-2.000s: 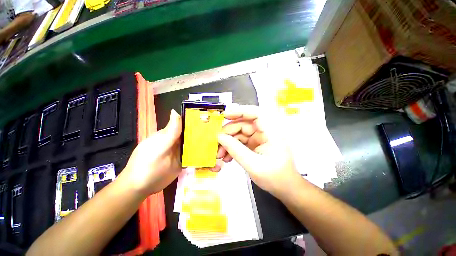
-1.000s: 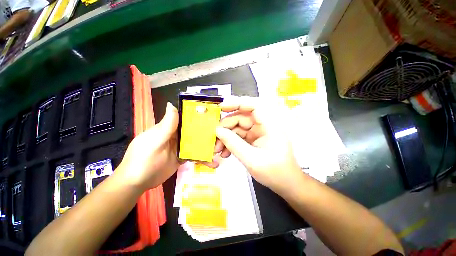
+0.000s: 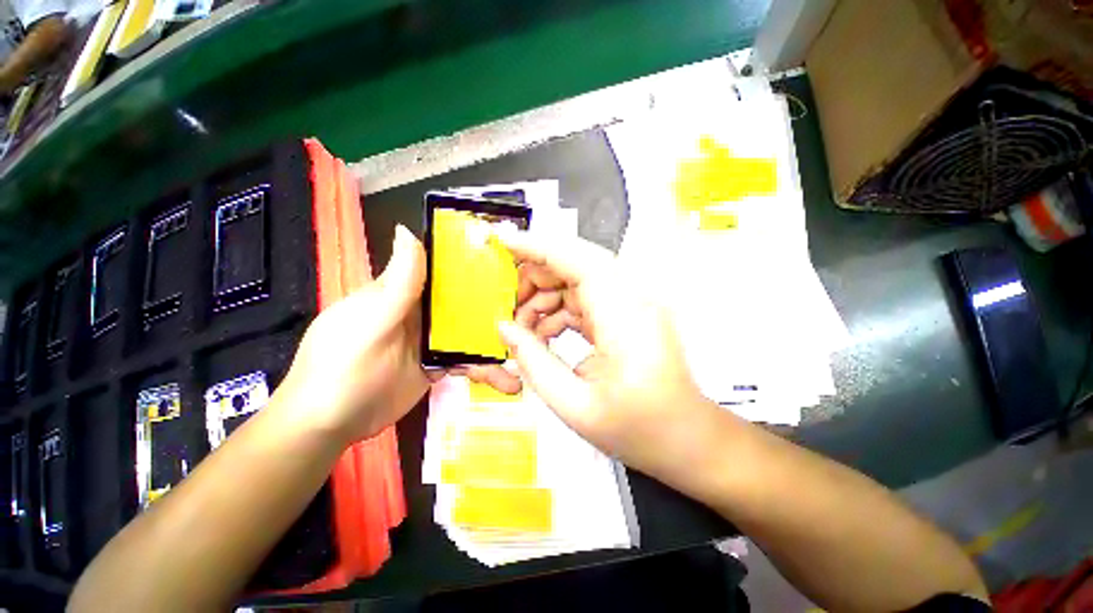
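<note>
A black-rimmed phone frame (image 3: 430, 341) is held upright before me, with a yellow adhesive film (image 3: 468, 293) covering most of its face. My left hand (image 3: 369, 347) grips the frame by its left edge and from below. My right hand (image 3: 605, 341) is at the right side, its index fingertip on the film near the top and its thumb at the film's lower right edge. The fingers behind are partly hidden. White liner sheets (image 3: 587, 485) with yellow pieces are stacked under and below the frame.
A black foam tray (image 3: 180, 341) with red-orange edge holds several frames at left. A white sheet pile (image 3: 761, 287) with a yellow clump lies right. Further right are a carton (image 3: 881, 102), a round wire grille (image 3: 989, 156) and a black glossy device (image 3: 1004, 341). A person's arm (image 3: 38, 50) shows top left.
The right index finger has moved from the frame's upper right edge onto the film near its top. The film's right edge now looks curved, and more black rim shows at the bottom.
</note>
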